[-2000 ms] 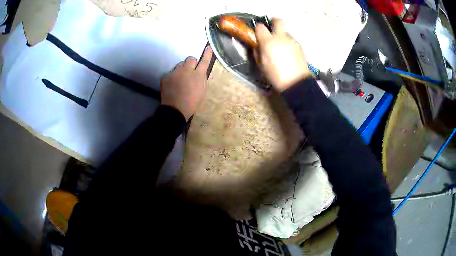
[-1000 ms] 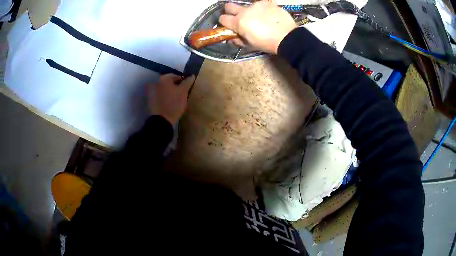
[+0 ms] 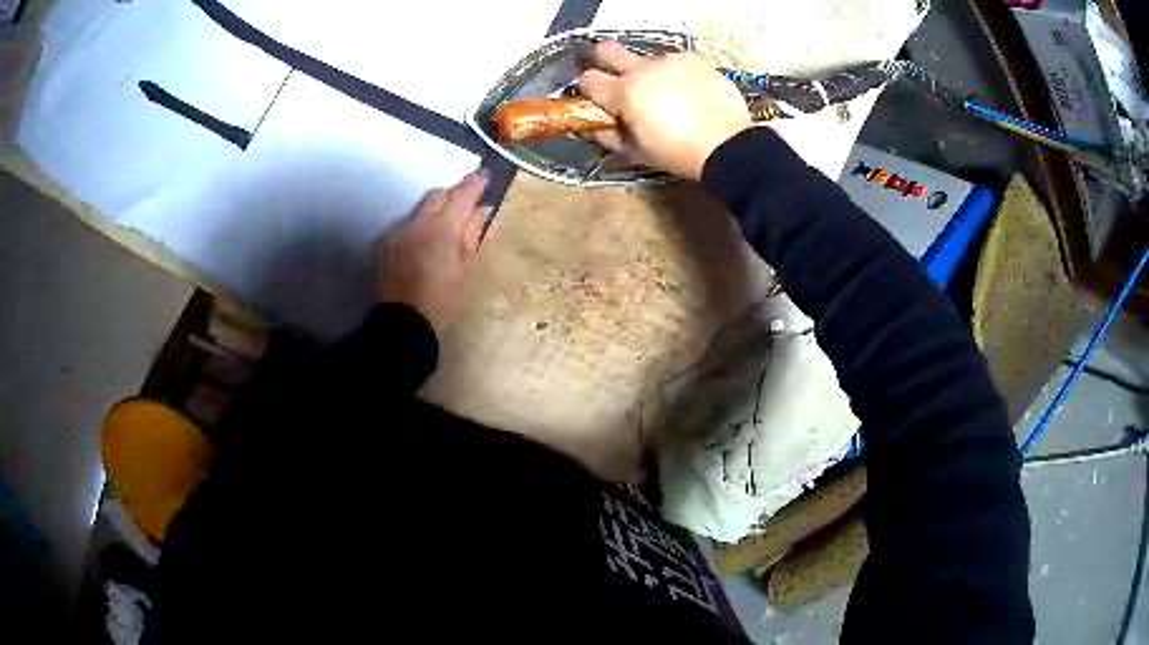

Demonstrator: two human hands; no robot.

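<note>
A white garment panel (image 3: 365,145) lies across the left and upper part of the table. A long black line (image 3: 365,91) crosses it, and a short black line (image 3: 195,115) lies nearer its left part. A black band runs along its right end. My right hand (image 3: 668,103) grips the orange-brown handle of the steam iron (image 3: 542,120), whose pointed tip faces left over the black band at the panel's right end. My left hand (image 3: 435,258) lies on the panel's near right corner beside the band, fingers spread a little, holding nothing that shows.
The tan, stained pressing table (image 3: 580,290) shows below the iron. A crumpled pale cloth (image 3: 756,428) hangs at its near right edge. A grey-blue box (image 3: 901,202) with red switches stands at the right. The iron's dark hose (image 3: 832,91) runs right. A yellow rounded object (image 3: 154,464) is at lower left.
The iron has swung round from pointing up-left to pointing left, and sits lower than a second ago. The left fingers have loosened from the panel edge. The panel appears shifted right and up in view.
</note>
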